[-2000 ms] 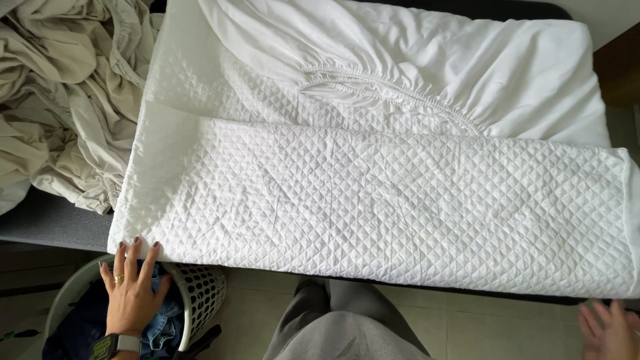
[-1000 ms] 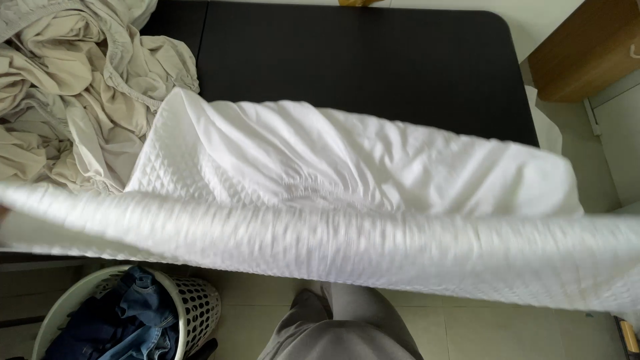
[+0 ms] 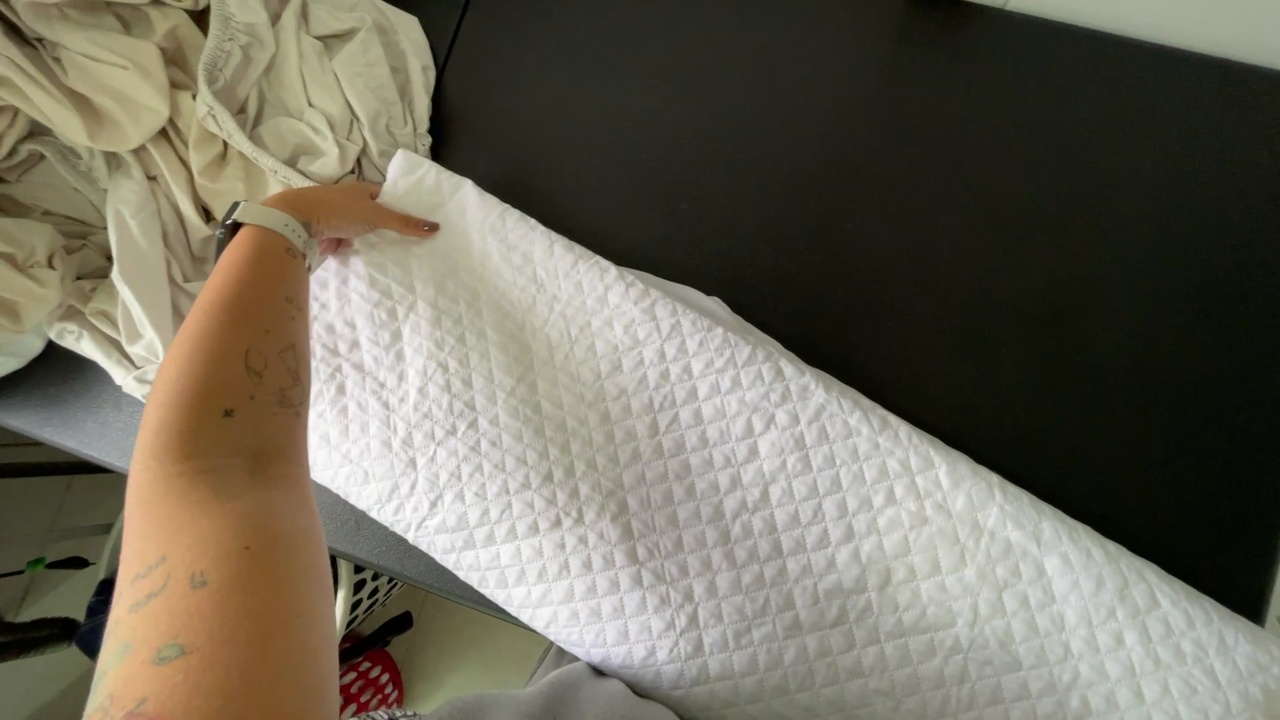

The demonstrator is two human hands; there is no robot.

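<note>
A white quilted mattress protector point(image 3: 700, 470), folded into a long strip, lies slantwise over the black table. My left hand point(image 3: 365, 218) is at its upper left corner, thumb on top of the fabric and the other fingers partly hidden at its edge. Whether those fingers grip the cloth is not plain. A little of the protector's smooth white skirt shows beyond the far fold. My right hand is outside the view.
Crumpled beige fitted sheets point(image 3: 110, 130) with elastic edges lie on the left of the black table point(image 3: 850, 180). Below the table's near edge are part of a white perforated laundry basket point(image 3: 365, 595) and a red perforated item point(image 3: 370, 685).
The protector has gone from a wider spread to a narrower folded strip, lying at a slant. My left hand has moved from the near left corner to the far left one. The view has shifted closer.
</note>
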